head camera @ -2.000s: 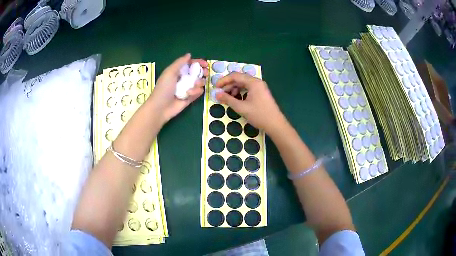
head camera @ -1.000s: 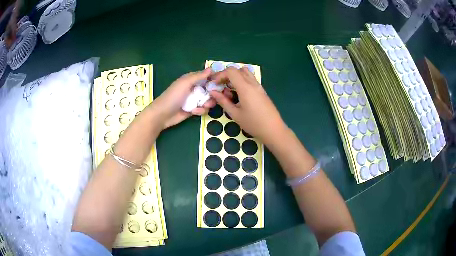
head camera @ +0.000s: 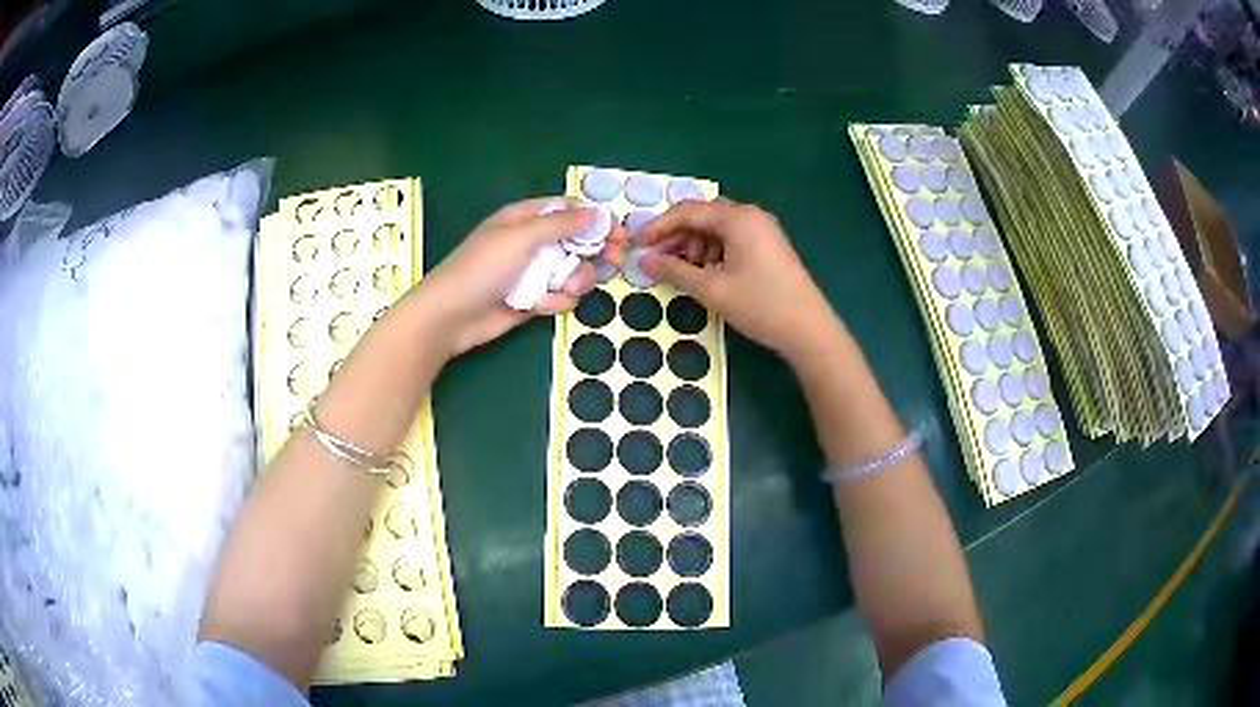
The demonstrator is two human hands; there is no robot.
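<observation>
A cream-yellow adhesive sheet [head camera: 640, 477] lies in the middle of the green table, with rows of dark circles and pale discs in its top rows. My left hand [head camera: 518, 269] is above the sheet's upper left edge and holds several white discs [head camera: 536, 276]. My right hand [head camera: 726, 269] is over the upper part of the sheet, its thumb and fingertips on a white disc [head camera: 640, 265] in the middle column of the third row. My right hand hides the right end of that row.
A bulging clear bag of white discs [head camera: 111, 414] lies at left, beside unfilled sheets [head camera: 352, 276]. Filled sheets [head camera: 967, 297] and a leaning stack of filled sheets [head camera: 1064, 263] stand at right, near a cardboard box [head camera: 1209, 242]. Small fans [head camera: 100, 86] are along the far side.
My right hand has moved from the discs in my left hand to the sheet's middle column. My left hand has shifted slightly right. The fans at the back have moved left.
</observation>
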